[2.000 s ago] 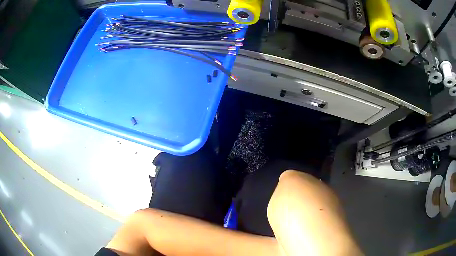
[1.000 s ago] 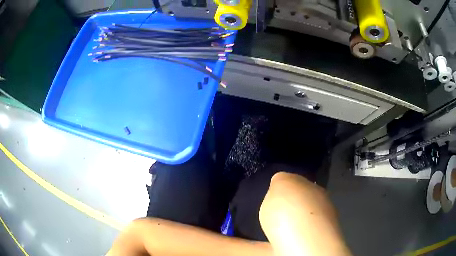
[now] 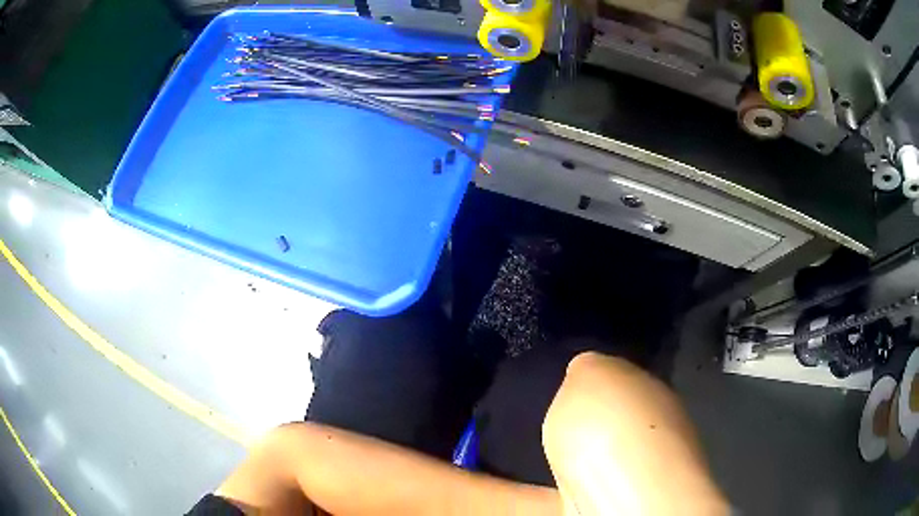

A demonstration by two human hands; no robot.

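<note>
A loose bundle of black cut wires [image 3: 373, 81] with copper-coloured ends lies across the upper part of the blue catch tray [image 3: 403, 298]. Some wires cross the others at a slant, and a few ends reach over the tray's right rim. Several short dark offcuts [image 3: 283, 243] lie on the tray floor. Both my forearms show at the bottom, bent and crossing near the lower middle. Neither hand can be made out; both are out of view.
Yellow rollers [image 3: 511, 37] of the machine hang at the tray's upper right, with another yellow roller [image 3: 783, 60] further right. A drawer [image 3: 695, 227] is below. A speckled heap [image 3: 512, 302] lies under the bench. Pale discs [image 3: 879, 418] stand at far right.
The view has shifted slightly. Another wire now lies slanted across the bundle, its end past the tray's right rim. My forearms have hardly moved.
</note>
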